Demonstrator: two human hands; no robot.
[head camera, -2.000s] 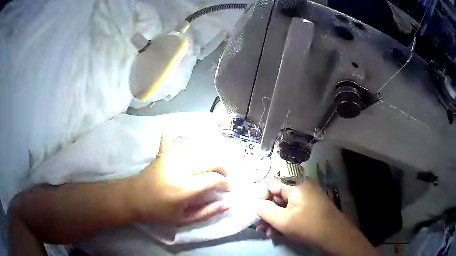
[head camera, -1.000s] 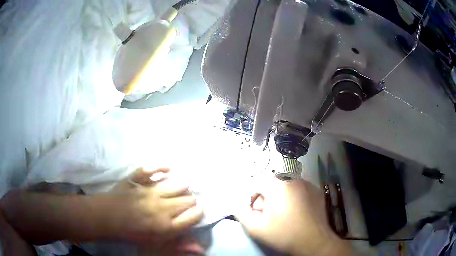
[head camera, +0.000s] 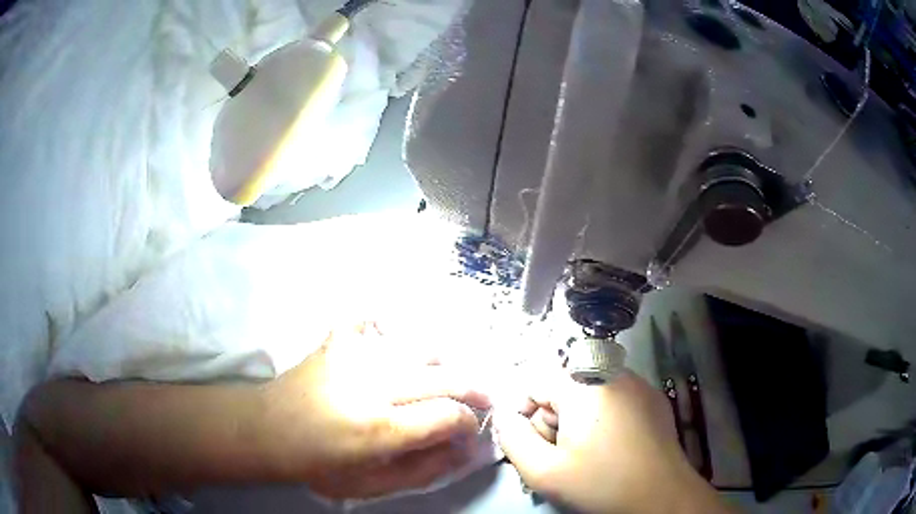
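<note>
White fabric (head camera: 191, 311) lies under the machine head and under both hands, washed out by the lamp near the needle. My left hand (head camera: 392, 427) lies on the fabric, fingers together and pointing right, pressing it down. My right hand (head camera: 573, 432) is just right of it, fingers curled, with thumb and index finger pinching the fabric edge (head camera: 488, 420) beside my left fingertips. The needle and presser foot are lost in the glare. The sewing machine head (head camera: 643, 131) fills the upper right.
The lamp (head camera: 276, 120) hangs at upper left before a heap of white fabric (head camera: 80, 151). Thread snips (head camera: 683, 392) with red handles lie right of my right hand. A black flat object (head camera: 768, 397) lies beyond them. A cream knurled knob (head camera: 596, 355) sits just above my right hand.
My left hand has moved right, closer to my right hand. My right hand's fingertips now pinch the edge near the left fingertips. The view has shifted slightly.
</note>
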